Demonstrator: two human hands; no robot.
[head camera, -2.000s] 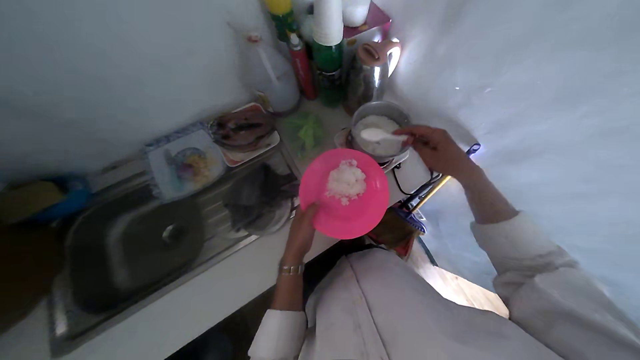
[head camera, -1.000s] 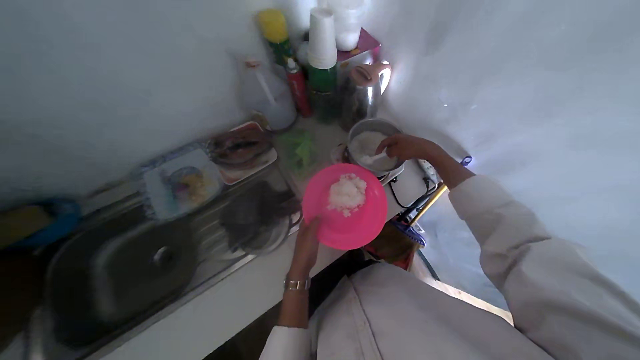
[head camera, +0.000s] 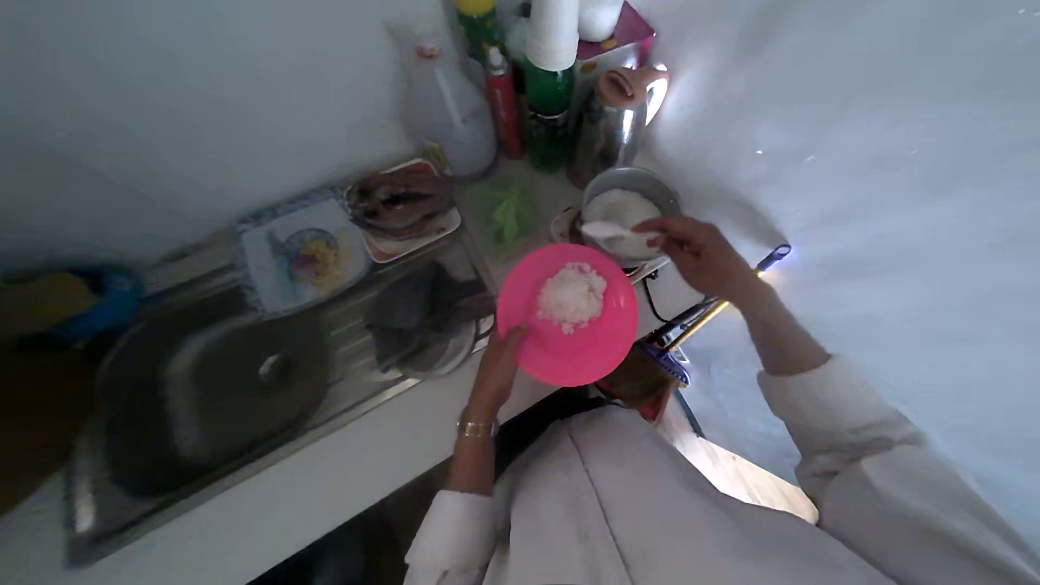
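My left hand (head camera: 502, 366) grips the near left rim of a pink plate (head camera: 569, 357), its fingers hidden beneath. White rice (head camera: 572, 297) lies in a heap on the plate. To the upper right, my right hand (head camera: 691, 248) pinches the handle of a white spoon (head camera: 609, 231), whose bowl is over a metal pot (head camera: 670, 195). More rice (head camera: 624, 208) shows inside the pot. The plate is held just in front of the pot.
A steel sink (head camera: 211, 390) is at left, with a dark cloth (head camera: 410, 313) on its drainboard. Behind stand a patterned tray (head camera: 280, 272), a tray of fish (head camera: 402, 203), a large plastic bottle (head camera: 455, 114), a red spray can (head camera: 504, 106) and a metal thermos (head camera: 609, 130). A broom (head camera: 670, 361) leans at right.
My right hand with the spoon dipped into the pot a second ago; now the spoon is lifted higher, its bowl in view. The plate stays in my left hand.
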